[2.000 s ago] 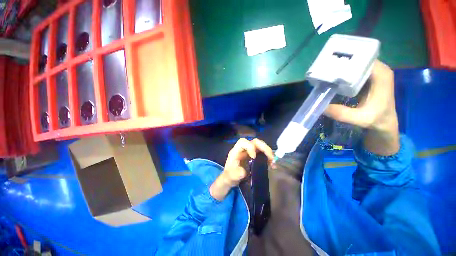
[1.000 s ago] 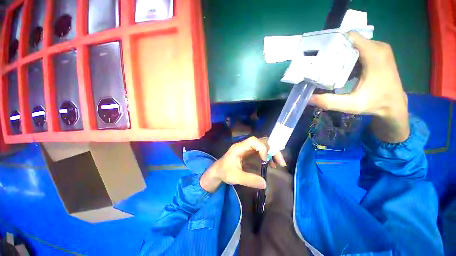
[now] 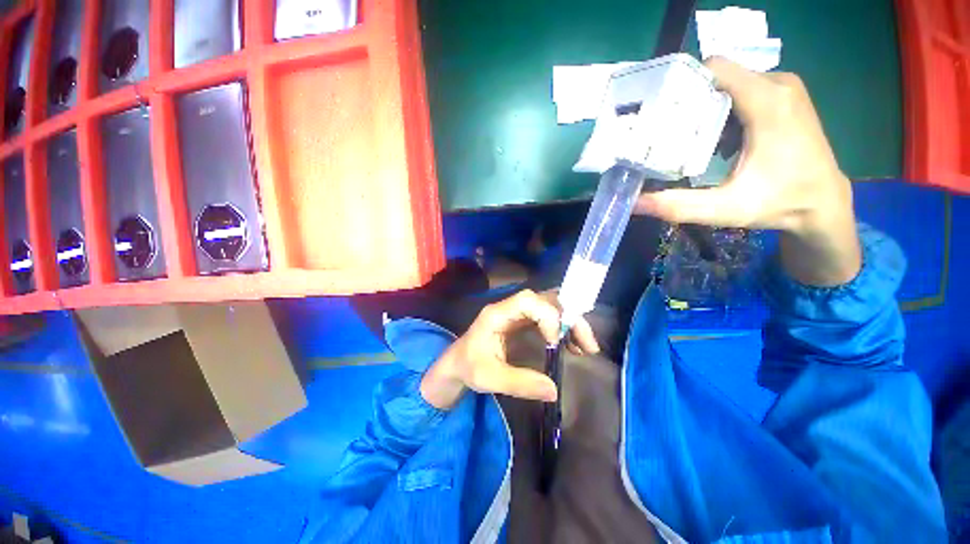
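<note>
My right hand (image 3: 782, 159) grips the white block on top of the glue dispensing syringe (image 3: 608, 228). The syringe slants down and left, and its pale tip touches or nearly touches the upper end edge of a smartphone (image 3: 551, 409). My left hand (image 3: 500, 349) holds that phone near its upper end, between thumb and fingers. The phone is dark and seen nearly edge-on over my brown-clad lap. The exact contact at the tip is partly hidden by my left fingers.
A red-orange phone tray (image 3: 425, 228) at left holds several silvery phones and has one vacant slot. White paper pieces (image 3: 739, 34) lie on the green mat (image 3: 500, 128). Another red-orange tray (image 3: 941, 96) is at right. An open cardboard box (image 3: 250, 361) and a blue parts bin (image 3: 713, 271) are below.
The phone has been turned more edge-on, and my left thumb has moved down beside it. The syringe has moved left and stands steeper. The tray shows further left and larger in view.
</note>
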